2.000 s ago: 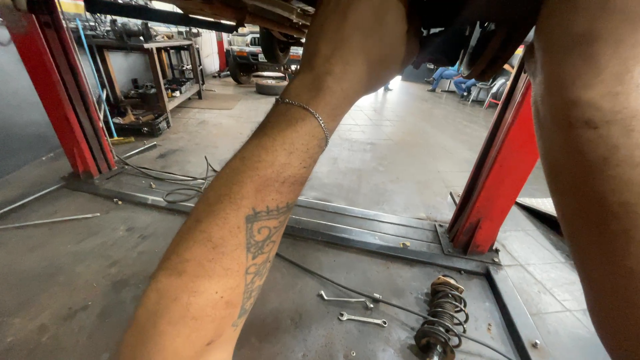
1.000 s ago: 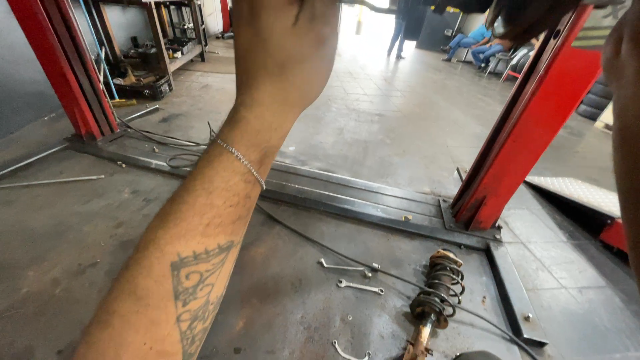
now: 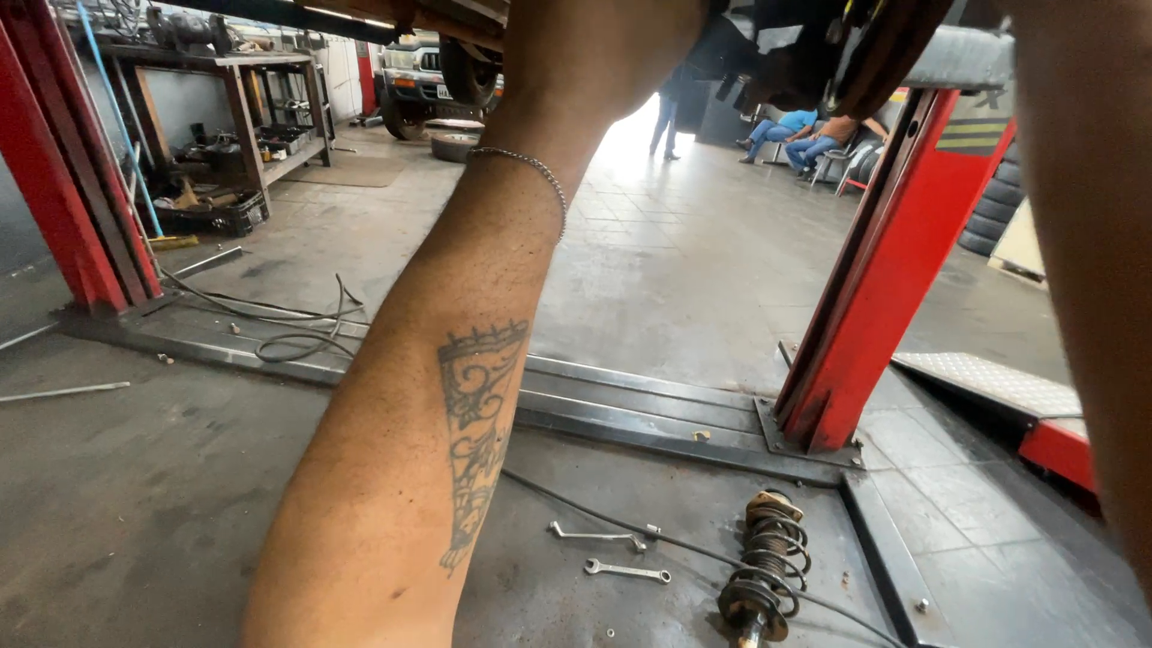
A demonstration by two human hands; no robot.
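My left forearm, with a chain bracelet at the wrist, rises through the middle of the view. The back of my left hand (image 3: pixel 612 54) is at the top edge beside the dark underbody parts of a raised vehicle (image 3: pixel 783 72); its fingers are hidden. My right arm runs up the right edge, its hand outside the view. On the floor below lie a combination wrench (image 3: pixel 627 571), an offset wrench (image 3: pixel 598 537) and a strut with a coil spring (image 3: pixel 765 571). A black cable (image 3: pixel 621 520) passes across the floor and by the strut.
Red lift posts stand left (image 3: pixel 76 171) and right (image 3: pixel 886 270), joined by a metal floor plate (image 3: pixel 630 409). A workbench (image 3: pixel 207 59) holds parts. Further back are a parked vehicle (image 3: pixel 416 76), seated people (image 3: pixel 801 139) and a standing person. A ramp (image 3: pixel 990 382) lies at right.
Compared with one second ago, my left forearm stands further right in the view, and more of the vehicle's underside shows along the top. The view has tilted up somewhat.
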